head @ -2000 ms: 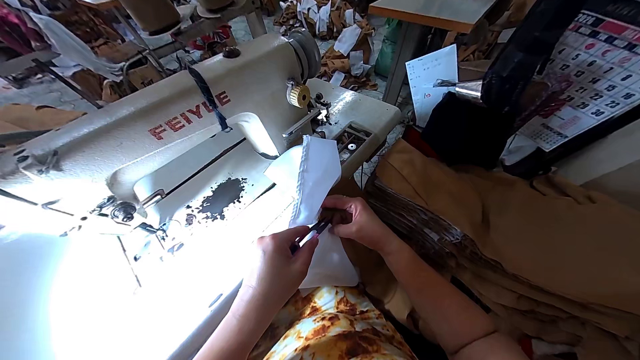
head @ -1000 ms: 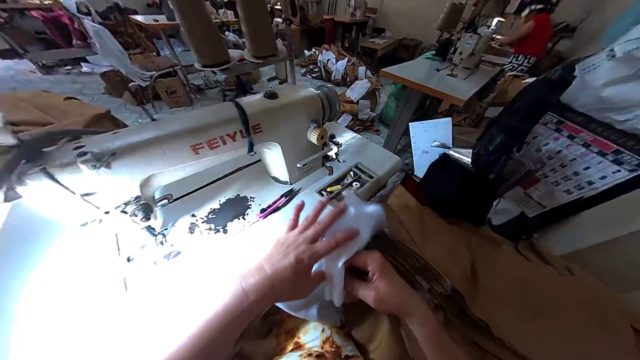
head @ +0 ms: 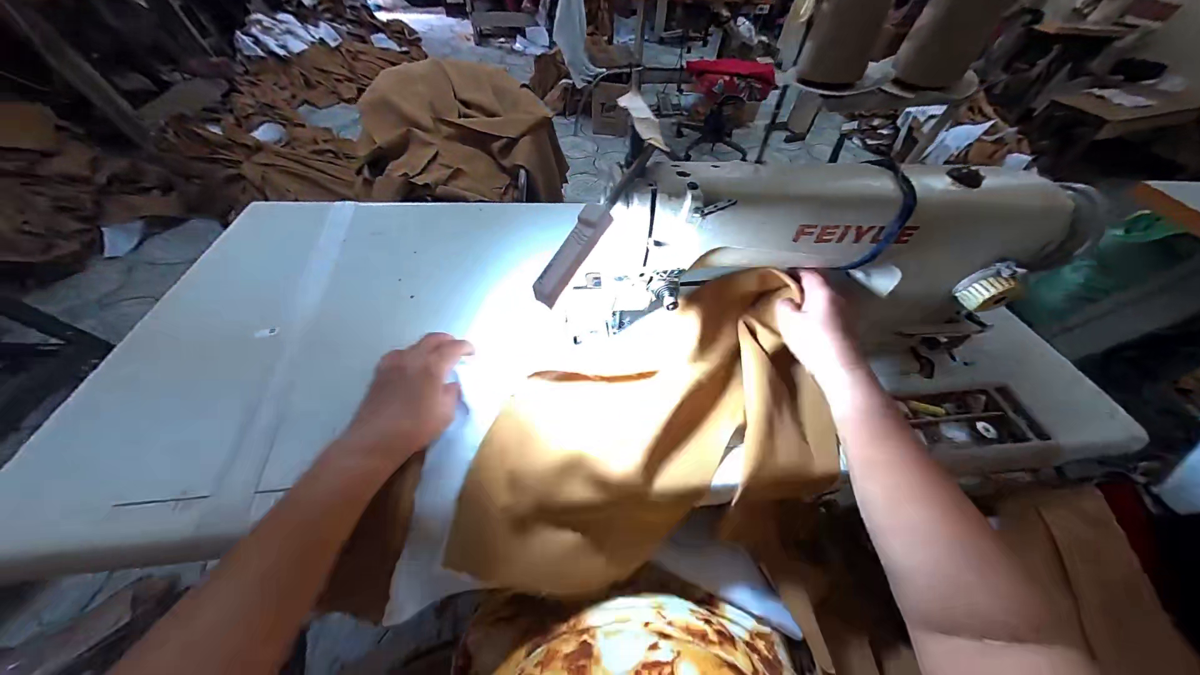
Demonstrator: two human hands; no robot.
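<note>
Tan fabric (head: 600, 469) lies over the front edge of the white sewing table, with white cloth (head: 431, 525) beneath and beside it. My right hand (head: 820, 323) grips a bunched fold of the tan fabric in front of the sewing machine (head: 872, 216). At the left edge of the cloth, my left hand (head: 412, 389) has its fingers curled over the white layer and seems to pinch it; glare hides the fingertips. The needle and presser foot area (head: 600, 323) is between my hands, farther back, under a bright lamp (head: 574, 253).
A recessed tray (head: 966, 422) holds bobbins and small items at the right of the table (head: 216, 375). Tan fabric is heaped on a chair (head: 459, 122) behind the table. Thread cones (head: 844, 42) stand behind the machine. More tan cloth (head: 1087, 562) lies at the right.
The view has swung left. My hands have moved apart, from the white cloth near my lap to the tan and white fabric on the table, the right one now on the tan fabric.
</note>
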